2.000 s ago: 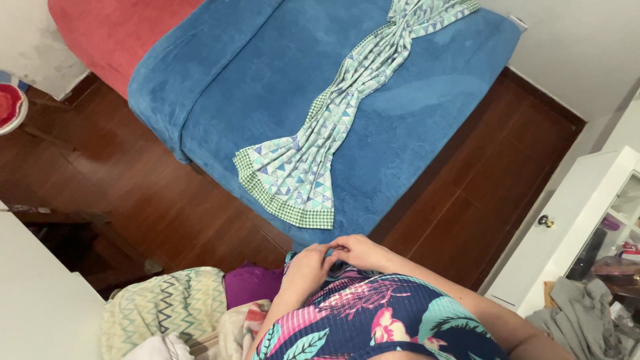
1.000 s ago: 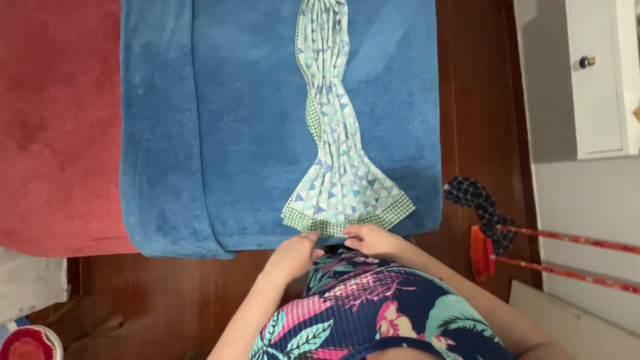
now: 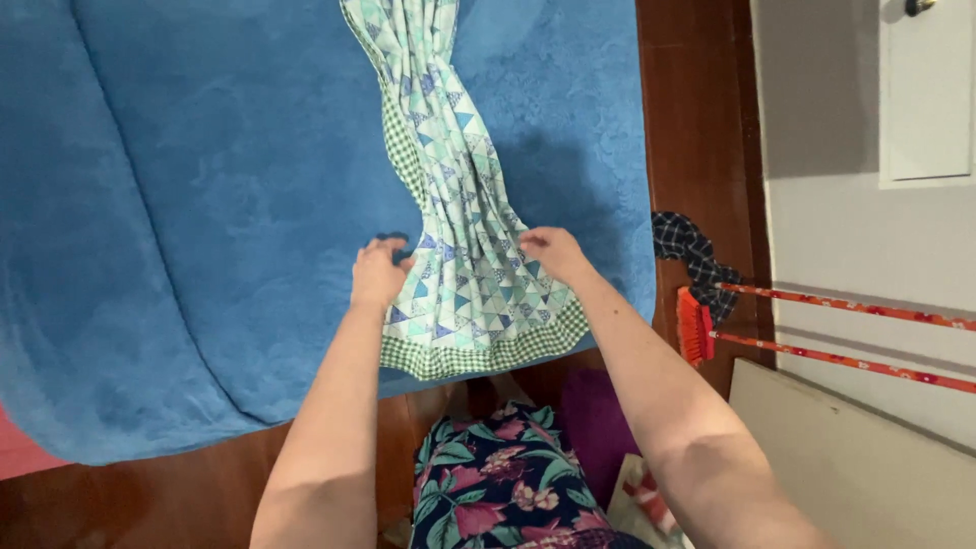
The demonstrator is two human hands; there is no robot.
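Observation:
A long gathered cloth (image 3: 465, 282) with a triangle print and a green gingham border lies down a blue plush blanket (image 3: 252, 152), its flared end near the bed's edge. My left hand (image 3: 383, 268) is at the cloth's left side, over the blanket, fingers apart and holding nothing that I can see. At the opposite side, my right hand (image 3: 554, 250) is bent over the cloth's edge with its fingers curled; whether it pinches the fabric cannot be told.
A red broom head (image 3: 693, 326) and a dark checked cloth (image 3: 690, 255) are on the wooden floor right of the bed, with two red patterned poles beside them. A white cabinet door (image 3: 926, 91) is at upper right. Something purple (image 3: 598, 427) lies below the bed's edge.
Both hands have moved forward from the gingham hem and spread to the two sides of the cloth. Earlier they were close together near my body. The view has turned and come closer.

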